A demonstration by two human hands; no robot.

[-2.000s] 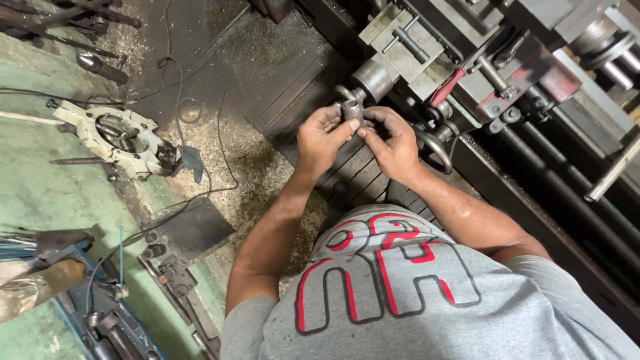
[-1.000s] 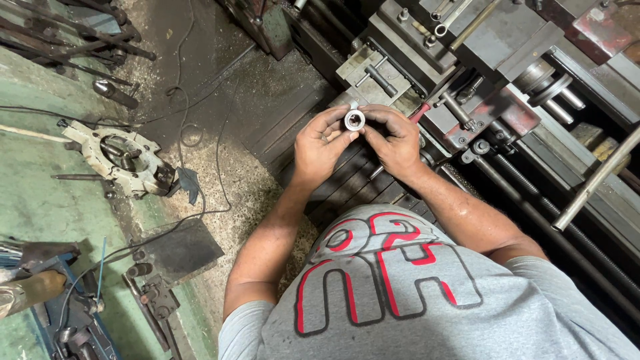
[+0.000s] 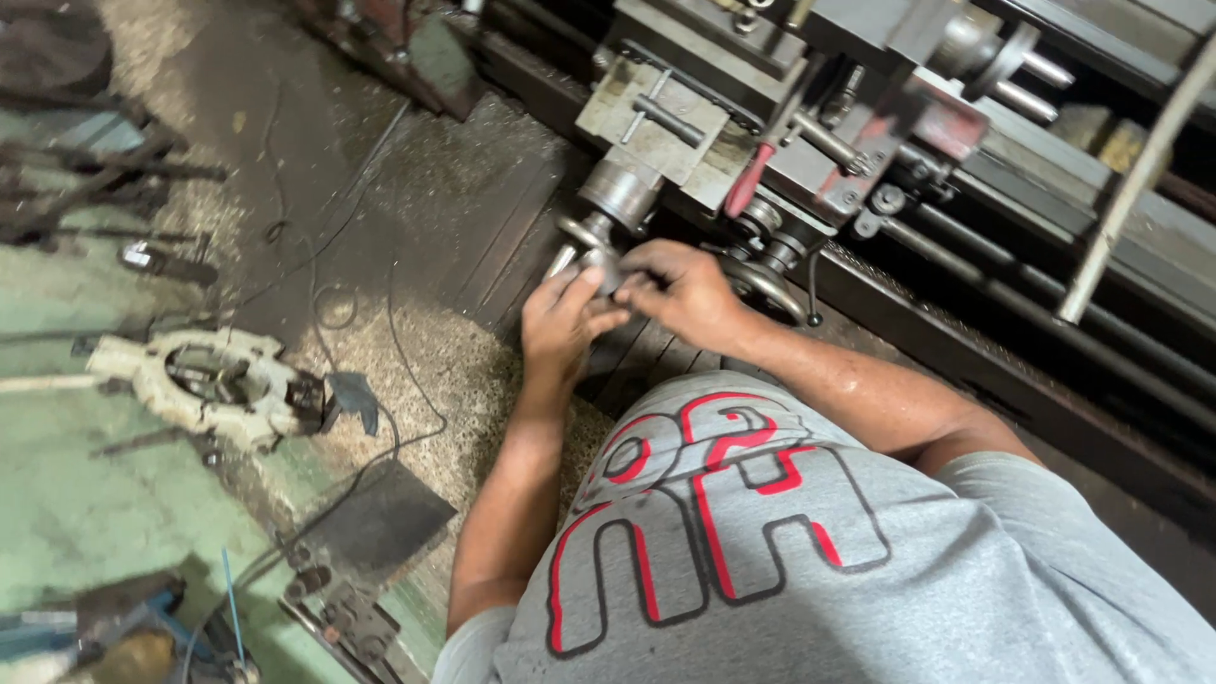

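A small metal cylindrical part is blurred between my hands, in front of the cross-slide handle of a lathe. My left hand has its thumb and fingers closed on it from the left. On the right, my right hand is curled close against the part; whether its fingertips touch it is too blurred to tell. Just above them are the round metal collar and crank of the lathe's cross slide. A T-handled steel key lies on the slide's flat plate.
A red-handled lever and a carriage handwheel are right of my hands. The lathe bed runs to the lower right. At left, a pale ring-shaped steady rest stands near a black cable and metal chips on the floor.
A second ago both hands held the part with its ring-shaped end facing up; now it is turned, the bore no longer shows, and the right-hand fingers are more curled.
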